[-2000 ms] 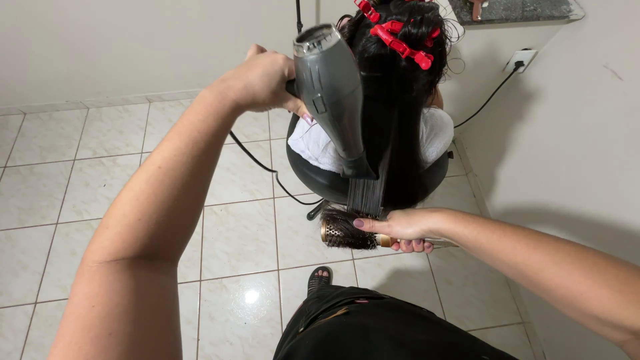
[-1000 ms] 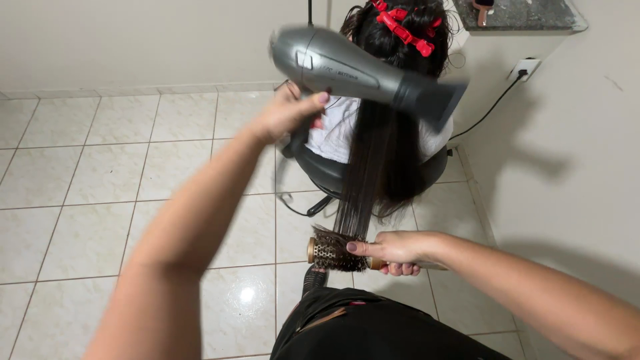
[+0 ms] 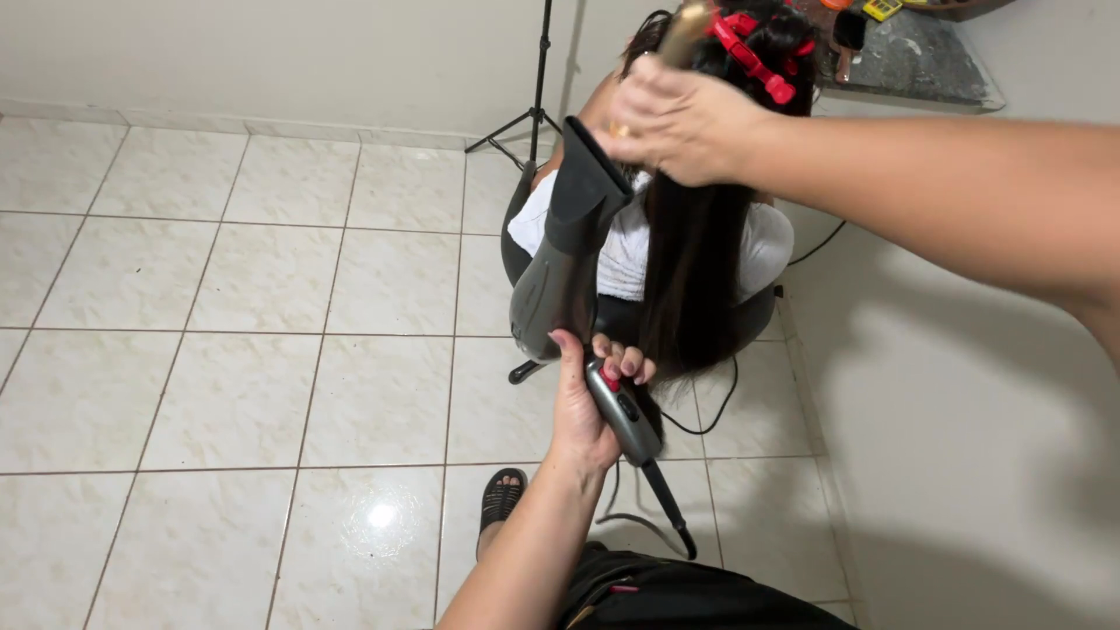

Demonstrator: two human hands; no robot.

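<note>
My left hand [image 3: 591, 407] grips the handle of a grey hair dryer [image 3: 556, 297], whose black flat nozzle points up beside my other hand. My right hand [image 3: 678, 122] is raised at the seated person's head, slightly blurred, closed round the wooden handle of a round brush [image 3: 687, 35]; the bristled part is not visible. Long dark hair [image 3: 696, 271] hangs down the person's back over a white towel or top [image 3: 623, 258]. Red hair clips [image 3: 752, 61] hold upper sections of the hair.
The person sits on a black chair [image 3: 617, 319]. A stone counter [image 3: 927, 61] with small items juts out at the upper right, by the wall. A black tripod stand [image 3: 535, 114] is behind the chair. The dryer's cord [image 3: 669, 507] hangs near my dark clothing.
My right hand with the brush has moved up from the hair ends to the head. My left hand has lowered the dryer, and its nozzle now points upward. The view has shifted.
</note>
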